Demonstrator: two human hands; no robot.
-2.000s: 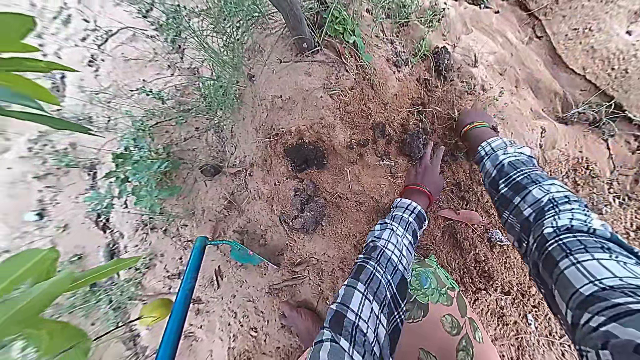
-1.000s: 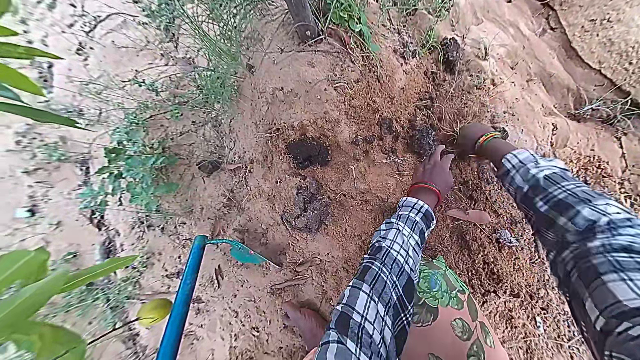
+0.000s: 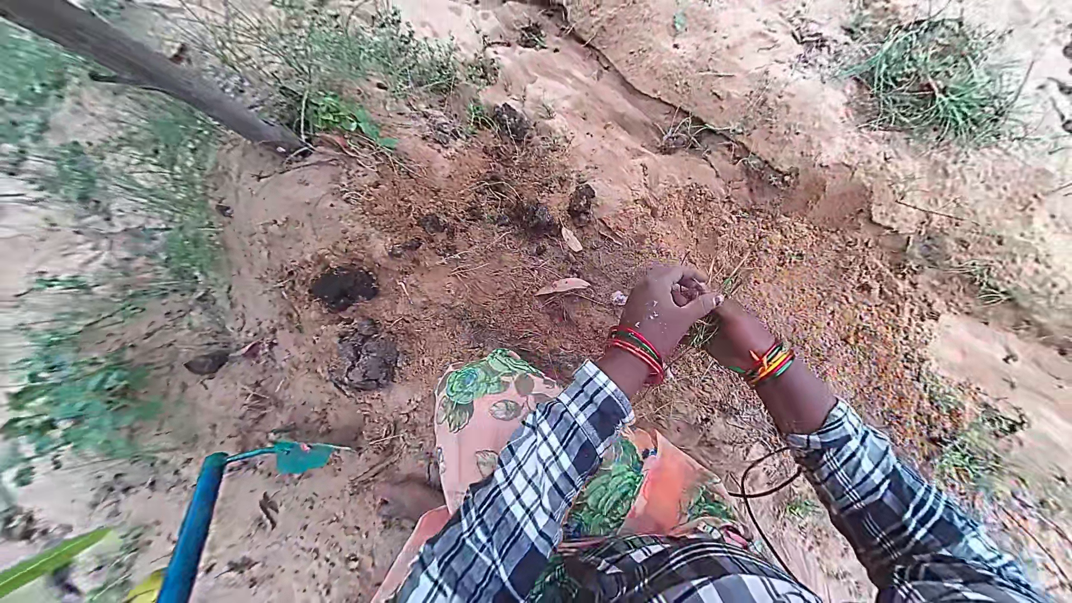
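Note:
My left hand [image 3: 664,308], with red bangles at the wrist, is held over the soil with its fingers curled. Against it is my right hand [image 3: 735,333], wearing a multicoloured wrist thread, and the two touch at the fingertips. Thin green grass stems [image 3: 702,333] show between and beside them; which hand grips them I cannot tell. Left of the hands, dry leaves [image 3: 564,286] lie on reddish, crumbly soil [image 3: 502,243]. Dark clods [image 3: 536,218] are scattered further up, and a larger dark clump [image 3: 367,356] lies nearer the floral cloth over my legs.
A hoe-like tool with a blue handle [image 3: 194,528] and green blade [image 3: 303,457] is at the lower left. A slim trunk [image 3: 159,71] rises at the upper left beside weeds. A bare foot [image 3: 406,497] rests by the cloth [image 3: 490,389], and a thin dark cord [image 3: 758,494] hangs lower right.
Both hands have left the dark clods and come together nearer my body, over the soil to the right. The view has shifted to the right.

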